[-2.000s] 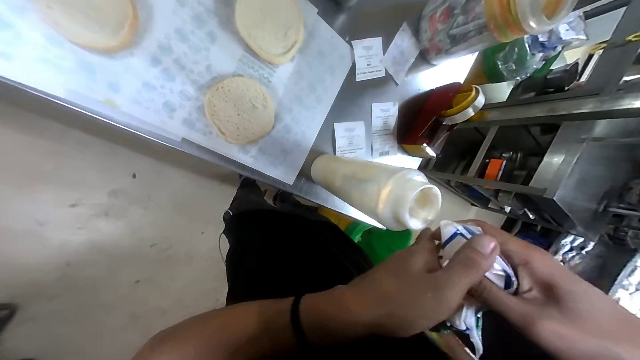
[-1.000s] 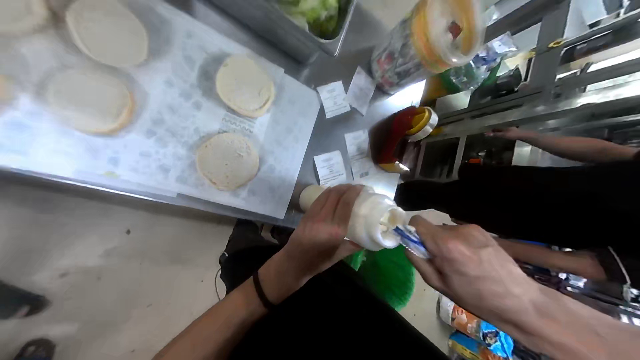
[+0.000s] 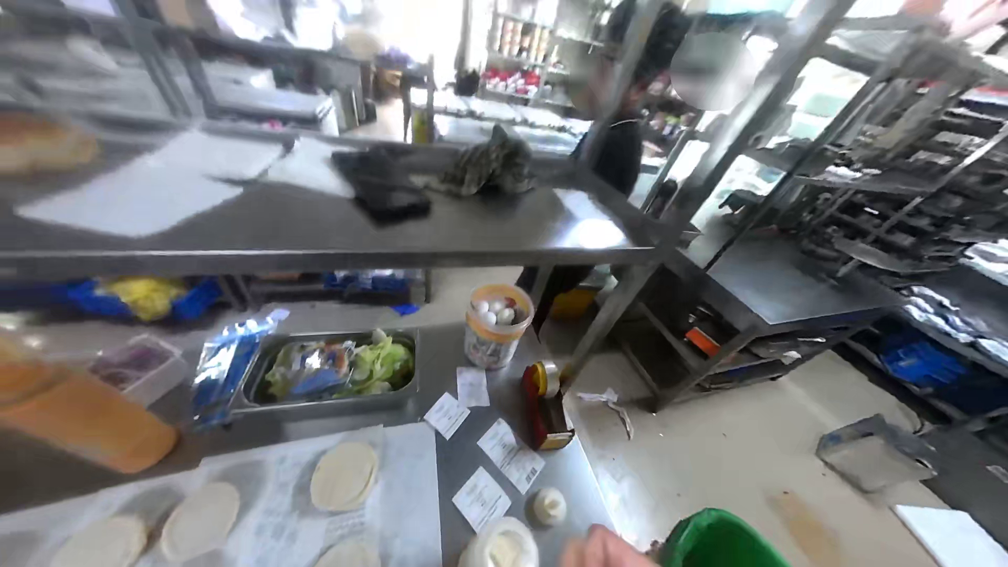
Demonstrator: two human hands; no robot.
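Observation:
Only part of one hand (image 3: 605, 549) shows, blurred at the bottom edge; which hand it is I cannot tell, nor whether it holds anything. To its left stands the uncapped white squeeze bottle (image 3: 499, 545) with pale content at its mouth. A small white nozzle cap (image 3: 549, 506) lies on the steel counter just beyond the bottle. Round bun halves (image 3: 344, 476) rest on printed white paper (image 3: 413, 488) at the lower left. Printed slips (image 3: 481, 499) lie between the paper and the counter's edge.
A steel tray (image 3: 416, 378) of lettuce, a tub (image 3: 494, 325) and a red tape dispenser (image 3: 546, 405) are on the counter. An orange bottle (image 3: 87, 409) stands left. A steel shelf (image 3: 315, 256) crosses above. A green bin (image 3: 717, 543) is lower right. A person (image 3: 626, 142) stands beyond.
The view has swung up. One second ago both hands were at the bottle's mouth, one around its body, the other with a white and blue bag. Now only part of a hand shows.

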